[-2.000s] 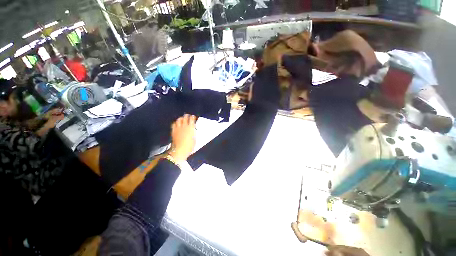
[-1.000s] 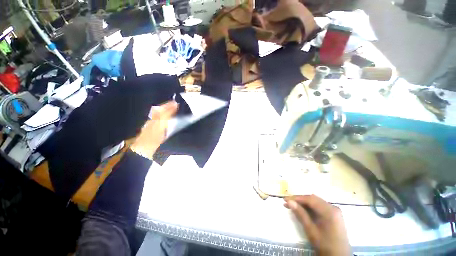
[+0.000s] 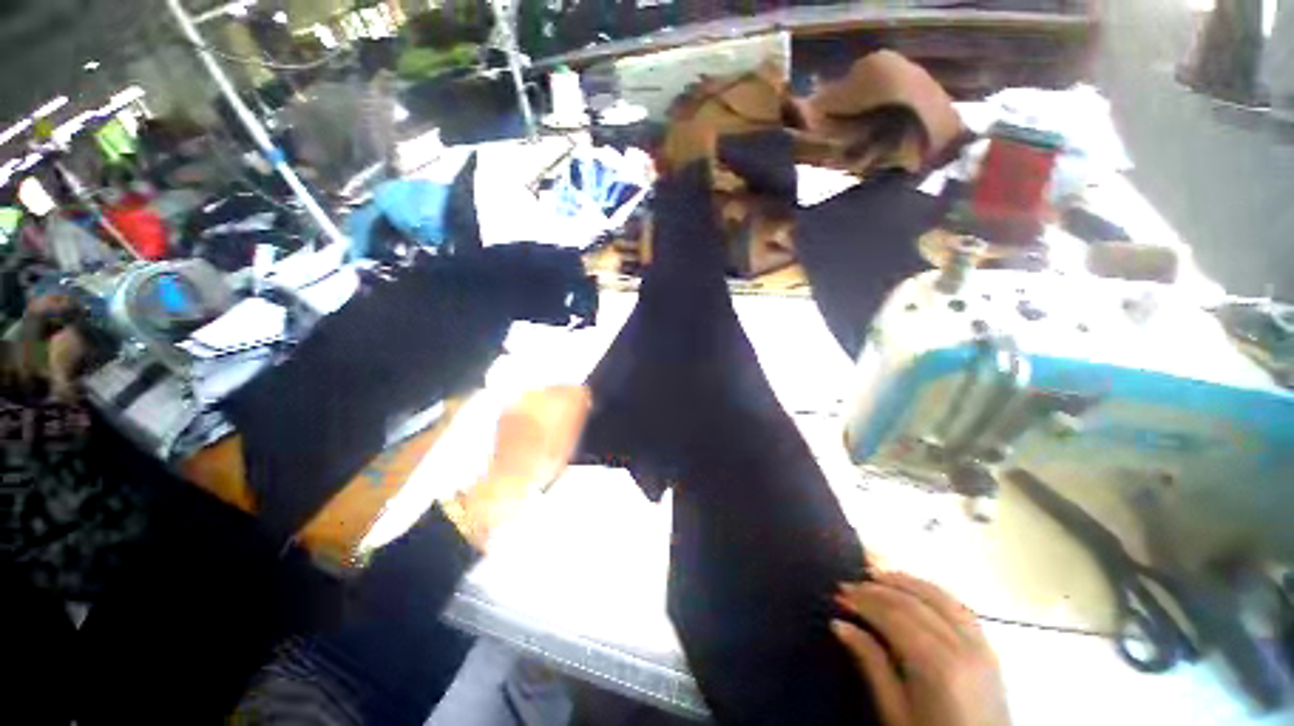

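A black garment panel (image 3: 759,567) lies across the table from the middle to the front edge. My right hand (image 3: 922,645) has its fingertips on the panel's right edge. Another long, narrow black panel (image 3: 688,305) runs back from it; the two overlap, and their border is hard to see. My left hand (image 3: 532,447) is blurred, left of the panels, with a white fabric-like piece (image 3: 412,496) beside and under it. Its grip is unclear. The sewing machine head (image 3: 937,390) stands to the right, behind my right hand.
Black shears (image 3: 1149,624) lie under the machine arm. More black fabric (image 3: 383,341) lies at left and a black piece (image 3: 866,241) at the back. A brown fabric bundle (image 3: 880,107) and a red thread cone (image 3: 1015,177) stand behind. A person's arm shows at far left.
A black panel now lies in front, where white tabletop showed. My right hand has moved from bare table near the needle plate onto it. My left hand has shifted; the white flap it lifted has changed position.
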